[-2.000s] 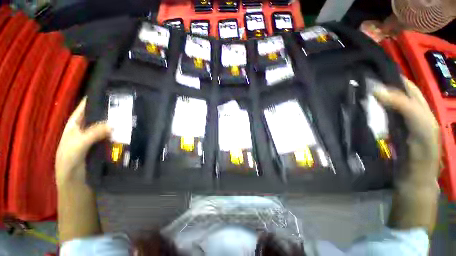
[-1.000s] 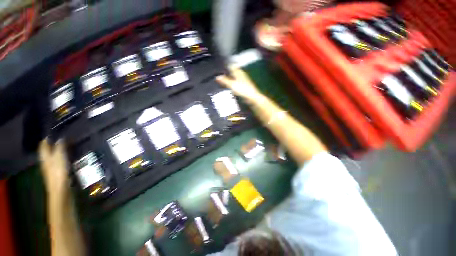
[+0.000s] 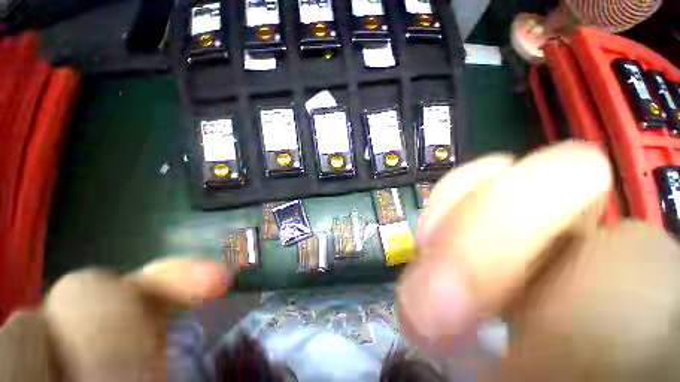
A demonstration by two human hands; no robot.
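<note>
The black foam tray [image 3: 283, 88] lies on the bench in front of me. It holds two rows of black electronic units [image 3: 336, 142] with white printed labels and gold round spots. Loose white paper slips [image 3: 378, 57] lie among the pockets. My left hand [image 3: 127, 313] is blurred at the lower left, off the tray, fingers pointing right. My right hand [image 3: 514, 239] is large and blurred at the lower right, close to the camera, fingers bent. I cannot tell whether either hand holds something small. Brown label packets [image 3: 348, 236] lie in front of the tray.
A yellow packet [image 3: 397, 243] and a dark glossy packet [image 3: 291, 222] lie among the brown ones on the green mat [image 3: 112, 164]. Red foam trays [image 3: 581, 97] with units stand at the right. More red trays [image 3: 30, 179] are at the left. A fan [image 3: 615, 10] is at the top right.
The black tray, carried in both hands at first, now rests on the bench. Both hands have let go of it and moved back towards the camera. The view has straightened.
</note>
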